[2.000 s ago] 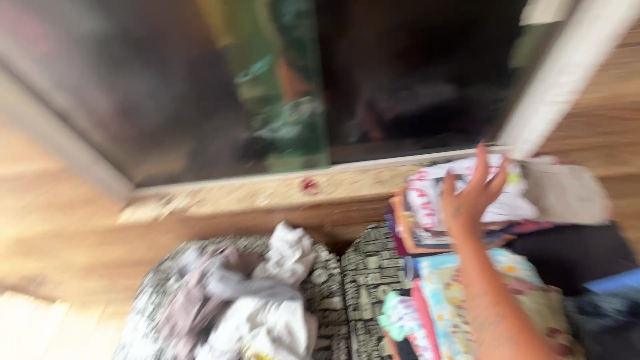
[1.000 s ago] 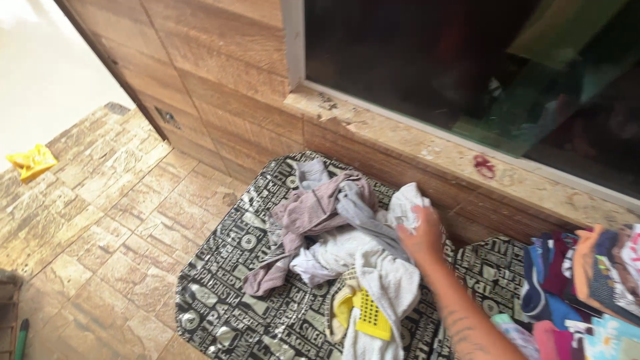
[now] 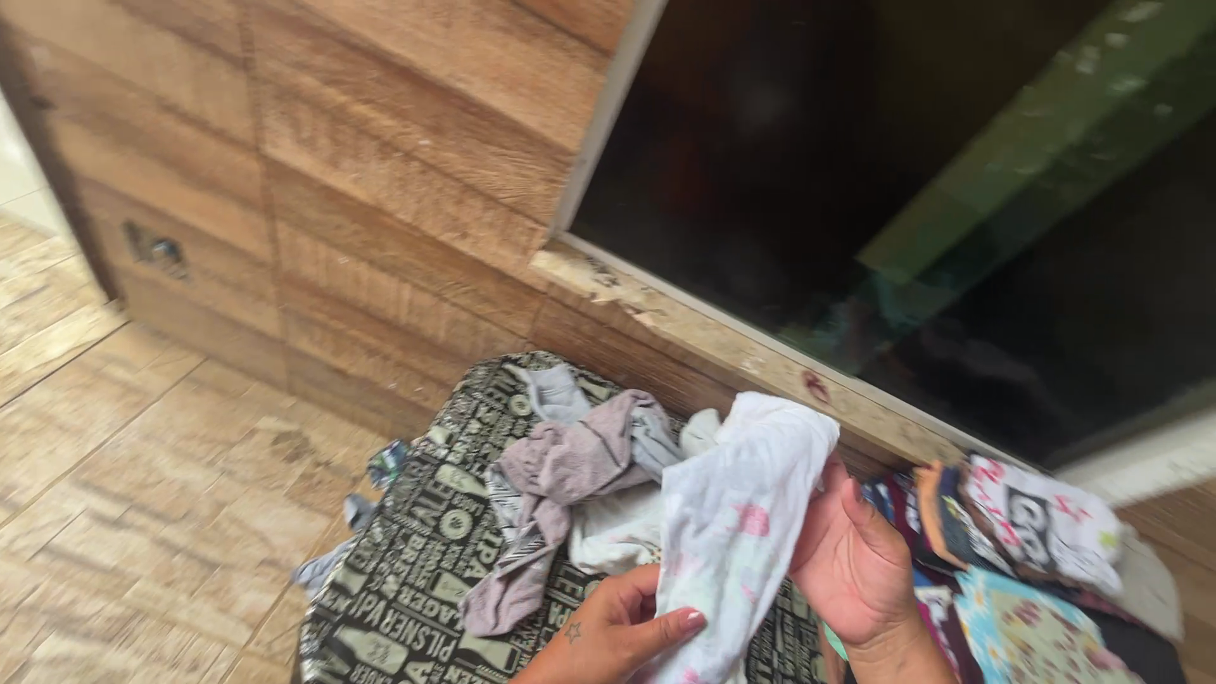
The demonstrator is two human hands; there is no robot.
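A white cloth garment with pink and pale green print [image 3: 736, 532] hangs between both hands above a patterned seat cover. My left hand [image 3: 627, 622] pinches its lower left edge between thumb and fingers. My right hand [image 3: 855, 551] is at its right edge, palm turned up, with the fingertips partly hidden behind the cloth. Behind it, a loose heap holds a mauve garment [image 3: 570, 456], a grey one [image 3: 556, 391] and a white one [image 3: 617, 532]. Folded clothes lie at the right, among them a white printed shirt [image 3: 1045, 522] and a light blue floral piece [image 3: 1031, 622].
The black-and-cream printed cover [image 3: 418, 570] stands against a wood-look tiled wall [image 3: 408, 190]. Above runs a stone sill [image 3: 741, 356] under a dark glass pane [image 3: 807, 171]. Small cloths [image 3: 328, 565] show beside the cover's left edge, over the tiled floor [image 3: 142, 513].
My right hand was alone on a white cloth in the heap; now both hands hold a white printed garment up. The yellow piece seen on the heap earlier no longer shows.
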